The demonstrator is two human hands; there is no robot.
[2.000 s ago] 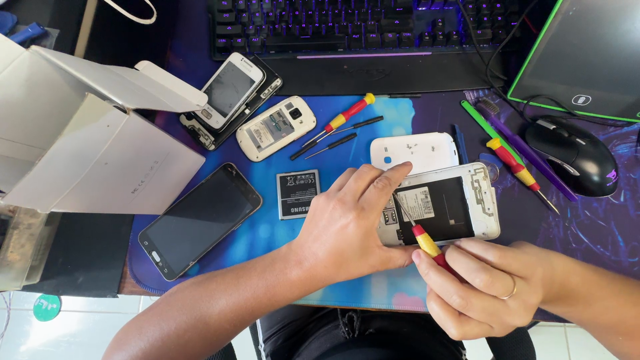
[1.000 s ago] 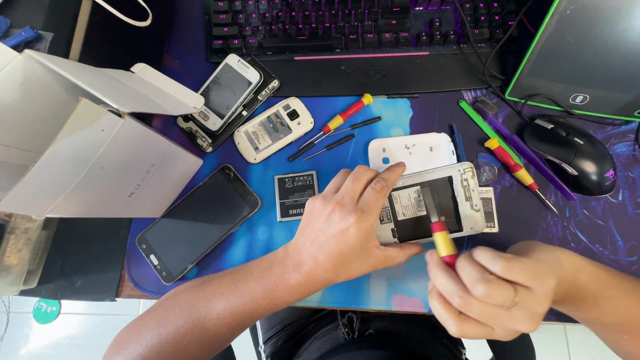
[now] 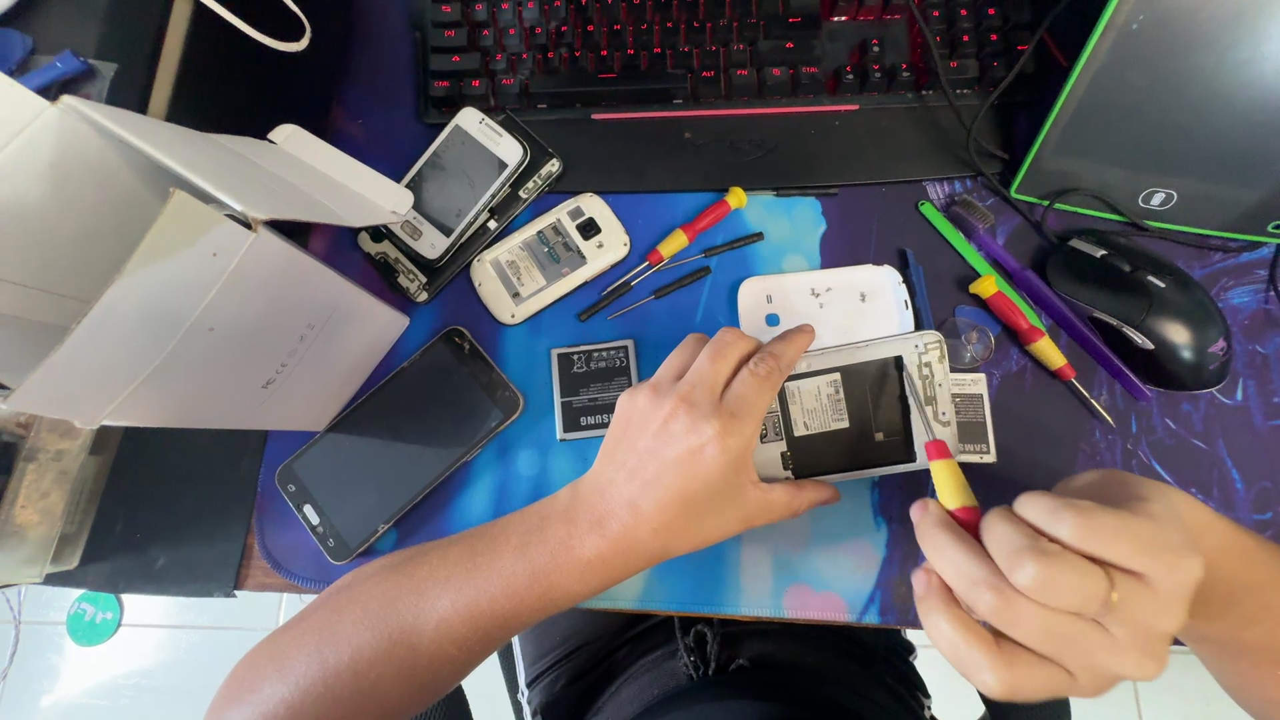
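My left hand (image 3: 705,440) grips the left end of an opened white smartphone body (image 3: 850,420), its battery bay empty and facing up. In my right hand (image 3: 1070,580) is a red and yellow screwdriver (image 3: 950,480), its tip over the bay's right edge beside the phone's end frame. Whether the tip touches cannot be told. A white back cover (image 3: 850,300) with tiny dark parts on it lies just above the phone. One phone battery (image 3: 594,385) lies left of my left hand; another battery (image 3: 973,420) is partly under the phone's right end.
At left are a dark smartphone (image 3: 400,440), stacked phones (image 3: 460,180) and an open white box (image 3: 210,330). A white phone without its cover (image 3: 550,258) lies near several screwdrivers (image 3: 690,230). Keyboard (image 3: 700,80) behind; second red-yellow screwdriver (image 3: 1030,320), purple brush (image 3: 1060,290) and mouse (image 3: 1140,310) at right.
The screwdriver tip has moved from the label side of the battery bay to its right edge, with my right hand shifting right. My left hand stays on the phone. The keyboard lights turned from purple to red.
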